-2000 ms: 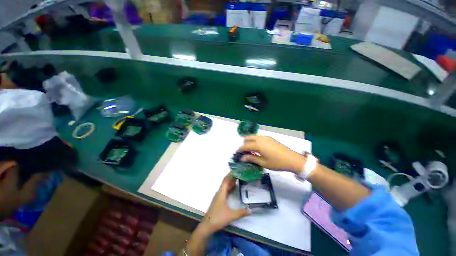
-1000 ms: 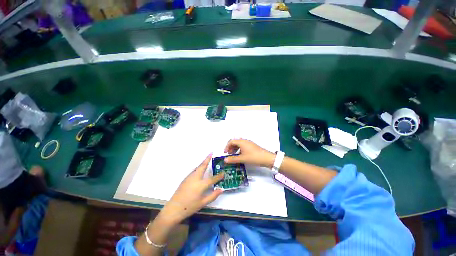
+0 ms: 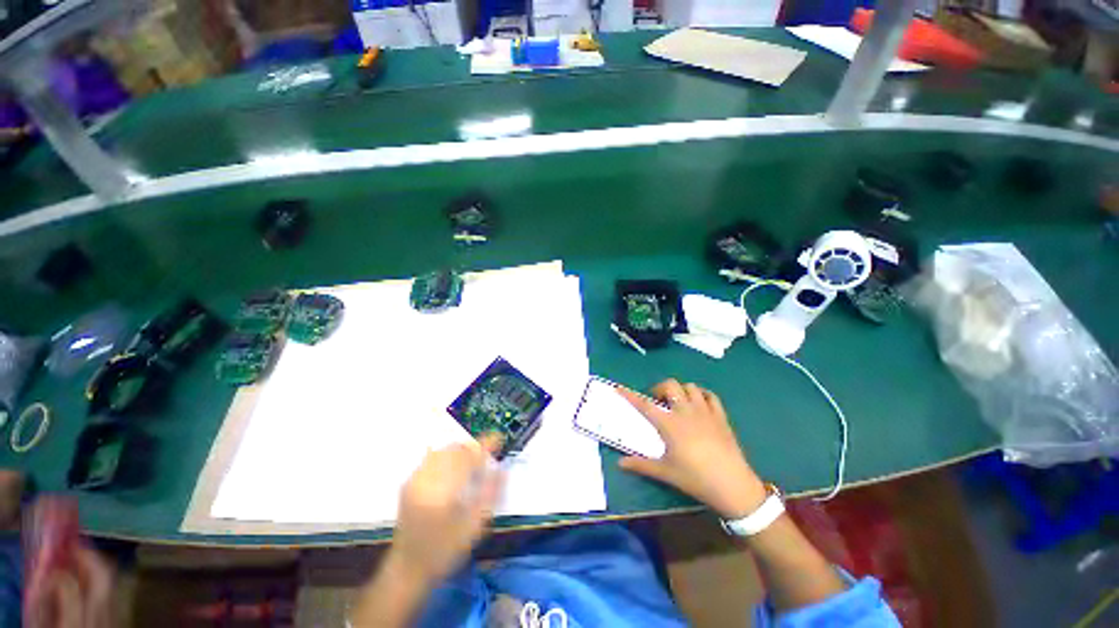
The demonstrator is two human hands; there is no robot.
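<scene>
A square black housing with a green circuit board inside (image 3: 501, 405) lies turned cornerwise on the white sheet (image 3: 368, 423). My left hand (image 3: 444, 497) is blurred at its near corner; a fingertip seems to touch the board's near edge, and whether it grips is unclear. My right hand (image 3: 702, 448) holds the right end of a smartphone (image 3: 614, 417) with a white lit screen, just right of the housing at the sheet's right edge. The fingers partly cover the phone.
Loose green boards (image 3: 314, 318) lie along the sheet's back-left. Black housings (image 3: 647, 314) stand left, right and behind. White slips (image 3: 709, 323), a white fan (image 3: 839, 263) with cable and a clear plastic bag (image 3: 1012, 350) lie right. A neighbour's blurred hand (image 3: 68, 589) shows bottom left.
My right hand has left the housing and moved right to the phone, whose screen is now white and turned. The housing is turned cornerwise. The view has swung right.
</scene>
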